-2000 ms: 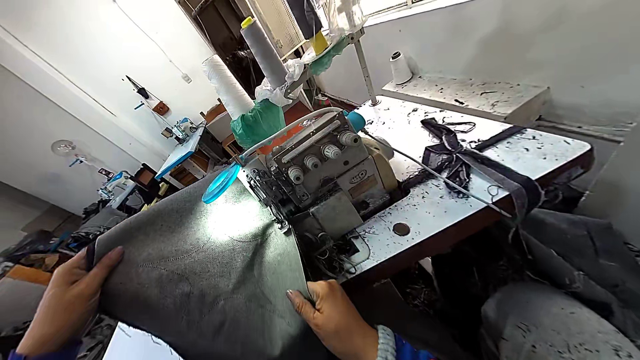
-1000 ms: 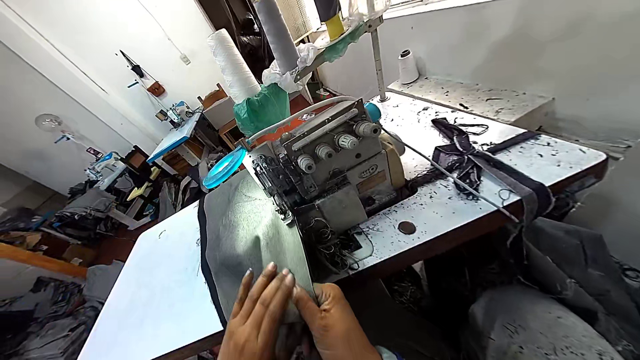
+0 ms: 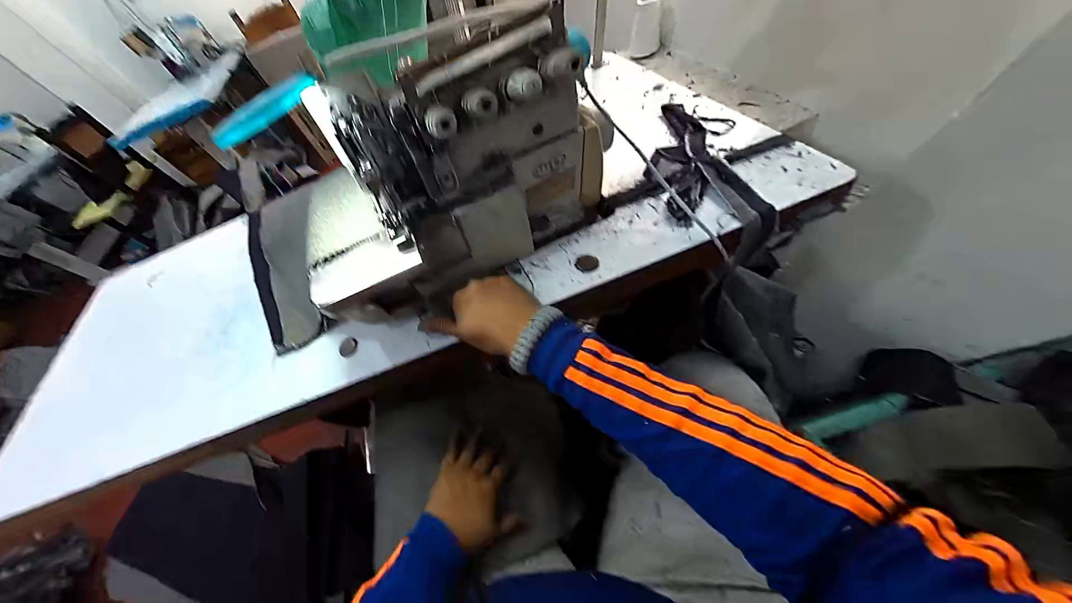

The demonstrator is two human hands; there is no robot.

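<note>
An overlock sewing machine (image 3: 494, 167) stands on the white table. Grey fabric with a dark edge (image 3: 289, 268) lies on the table at the machine's left, partly behind its sewing bed. At the lower front of the machine is my right hand (image 3: 494, 314), its thumb stretched to the left; whether its fingers grip anything is hidden. Below the table edge, my left hand (image 3: 471, 490) rests with spread fingers on dark grey fabric (image 3: 419, 435) over my lap, holding nothing visible.
Black fabric strips (image 3: 687, 167) and lint lie on the table (image 3: 167, 352) right of the machine, a cord running past them. Grey cloth hangs off the right end. Fabric piles (image 3: 963, 444) lie at the lower right. A thread cone (image 3: 646, 29) stands behind.
Both hands have left the grey fabric by the machine. My left hand has gone down to the lap, my right to the machine's lower front. The view has moved closer and downward.
</note>
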